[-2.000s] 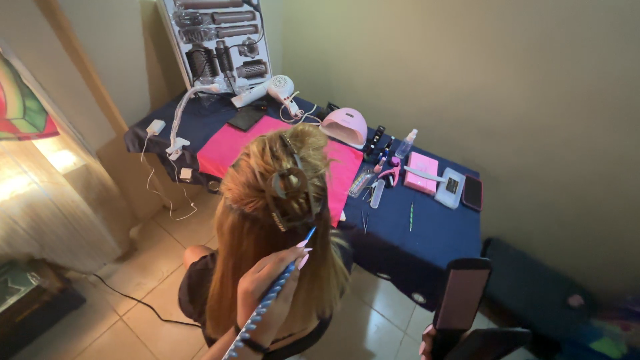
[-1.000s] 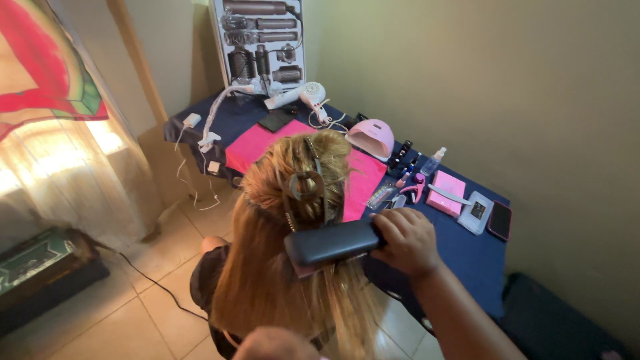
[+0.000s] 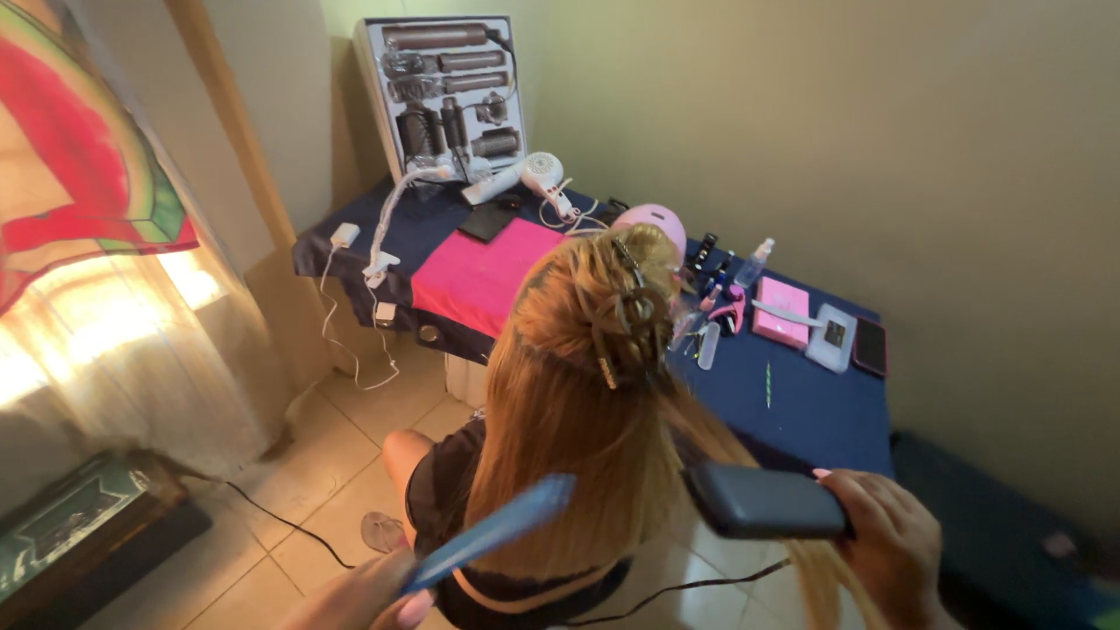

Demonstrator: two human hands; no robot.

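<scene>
A person with long light-brown hair sits with their back to me, the upper hair gathered in a brown claw clip. My right hand grips a dark hair straightener at the right of the head. A strand of hair runs from the head to the straightener and hangs out below it; whether the plates are pressed together is hidden. Low in the view, my left hand holds a blue comb, blurred, in front of the hair at the person's back.
A table with a dark blue cloth stands beyond the person. On it are a white hair dryer, a pink nail lamp, a boxed styling set, a pink box and a phone. A black cord crosses the floor.
The straightener in my right hand has moved from beside the claw clip down and to the right, along the strand. The blue comb in my left hand has come into view since one second ago.
</scene>
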